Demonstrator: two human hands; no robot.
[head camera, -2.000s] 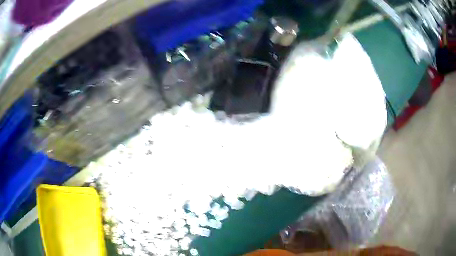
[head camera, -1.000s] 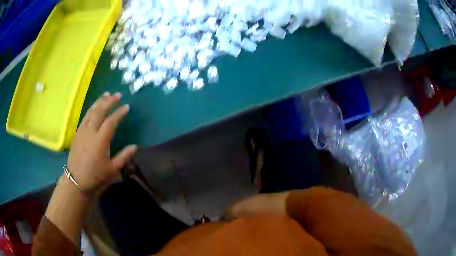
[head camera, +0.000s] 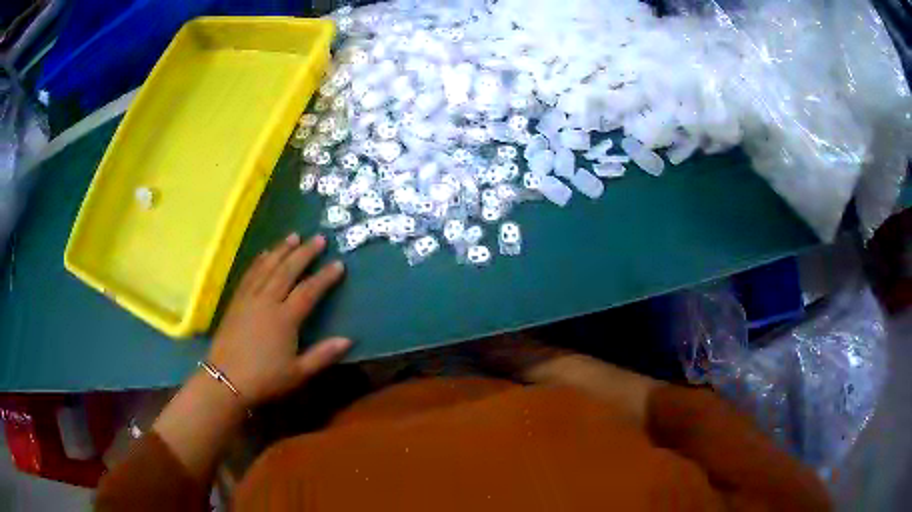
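Observation:
My left hand (head camera: 268, 325) lies on the green bench (head camera: 450, 295) near its front edge, right of the yellow tray, palm down with fingers apart and holding nothing. My right hand (head camera: 505, 355) is low under the bench edge, dark and mostly hidden; its fingers cannot be made out. The yellow tray (head camera: 160, 250) holds one small white piece (head camera: 146, 197). Whitish base pieces with dark dots (head camera: 425, 247) lie in a loose pile right of the tray. Frosted covers (head camera: 588, 183) lie at the pile's right side, in front of the big clear bag.
A large clear plastic bag (head camera: 800, 140) bulges with white covers on the right of the bench. A crinkled clear bag (head camera: 800, 375) hangs low at the right, by a blue tray (head camera: 770, 292). Blue plastic (head camera: 110, 50) stands behind the yellow tray. A red crate (head camera: 45, 440) is below at left.
The view has tilted down and then shifted, so the yellow tray and pile show more fully. My left hand stays open beside the tray. My right hand is now nearer the bench edge.

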